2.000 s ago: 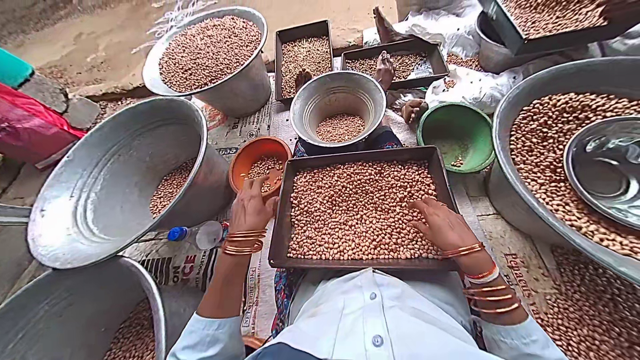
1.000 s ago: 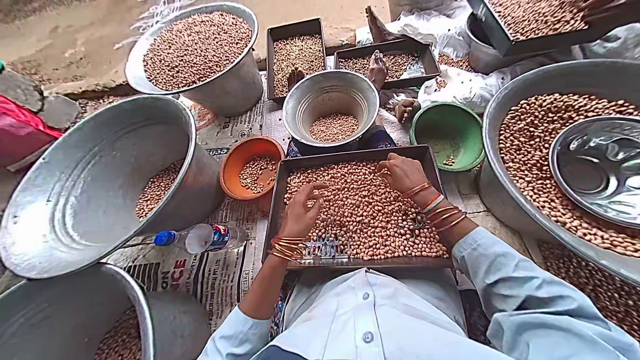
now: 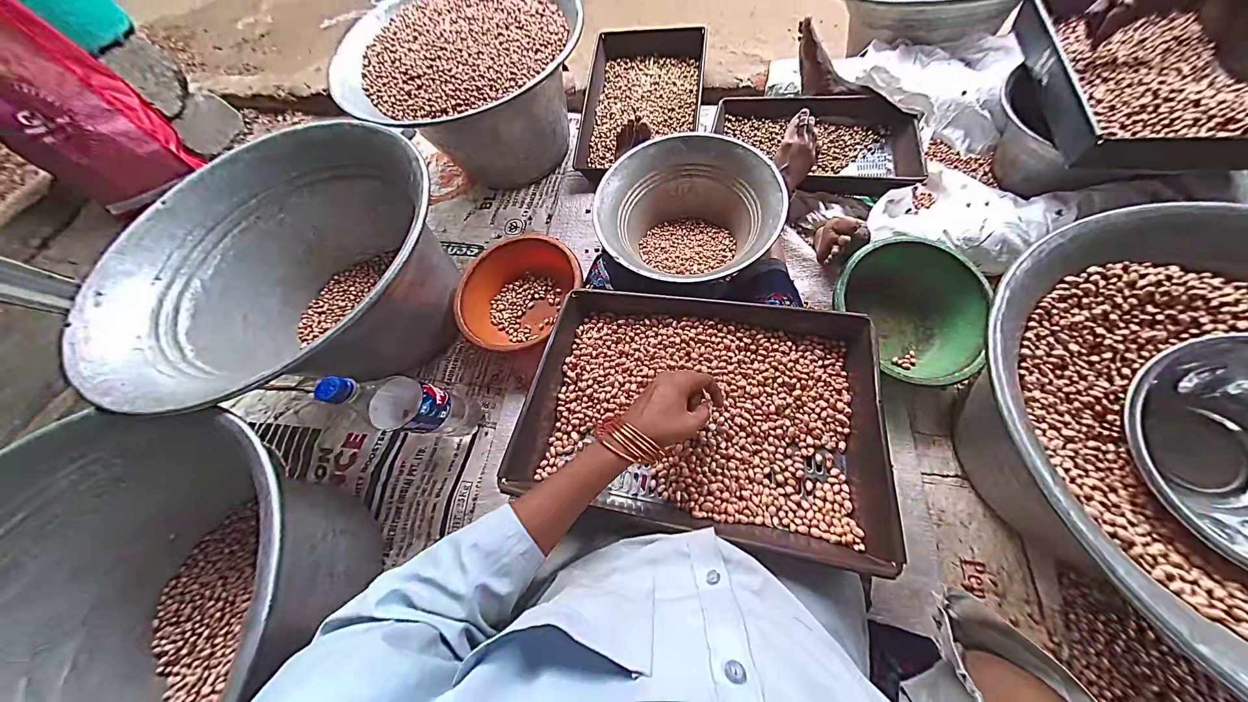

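Note:
A dark metal tray (image 3: 882, 439) of reddish-brown nuts or beans (image 3: 741, 409) rests across my lap. My left hand (image 3: 678, 405), with bangles at the wrist, is over the middle of the tray, fingers curled down at the nuts; whether it pinches one cannot be told. My right hand is out of view. Behind the tray stands a metal pot (image 3: 690, 156) with some nuts inside. An orange bowl (image 3: 475, 302) holding a few nuts is at the tray's far left corner, and a green bowl (image 3: 916, 302) with several nuts lies at its far right.
Large metal tubs (image 3: 414, 283) with nuts stand on both sides; the right tub (image 3: 1009, 390) has a steel basin (image 3: 1141, 419) in it. A plastic bottle (image 3: 429, 405) lies at the left. Across from me are another person's hand (image 3: 798, 146), foot (image 3: 838, 237) and two smaller trays (image 3: 702, 68).
My right hand, over the tray in both earlier frames, has gone out of view. My left hand has moved inward from the tray's left side to its middle.

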